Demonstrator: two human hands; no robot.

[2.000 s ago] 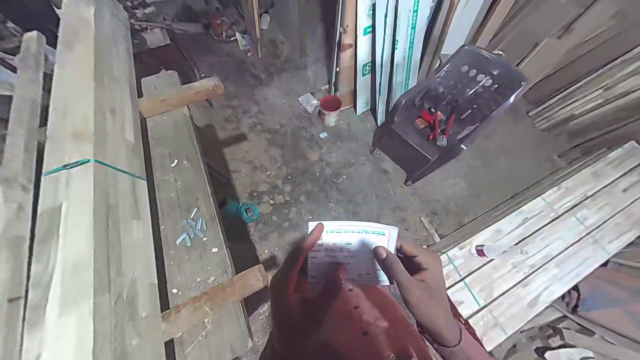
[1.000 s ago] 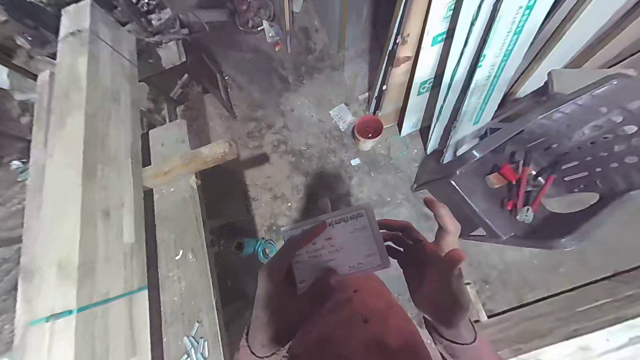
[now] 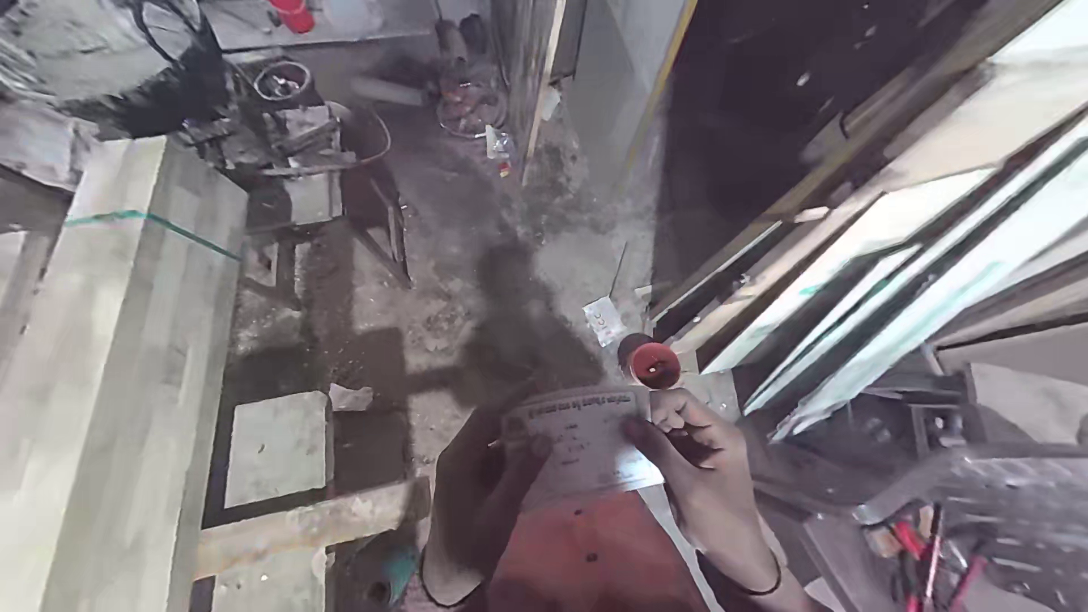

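Note:
A small white card (image 3: 586, 450) bearing writing is held between both hands in front of my red buttoned shirt (image 3: 595, 544). My left hand (image 3: 501, 484) grips its left side, thumb on the face. My right hand (image 3: 697, 459) pinches its right edge between thumb and fingers. Light glints on the card's lower right corner. Just beyond the card, on the floor, stands a red cup-like container (image 3: 655, 365).
Long wooden beams (image 3: 127, 340) tied with green strap lie at left, with a wooden crosspiece (image 3: 314, 518). Leaning boards (image 3: 901, 297) rise at right. A dark plastic chair (image 3: 1003, 501) holds red-handled tools (image 3: 926, 552). A stool with clutter (image 3: 314, 187) stands farther off.
My right hand, off the card with its fingers spread a second ago, now grips the card's right edge. My left hand has kept hold throughout. The view has shifted forward across the floor.

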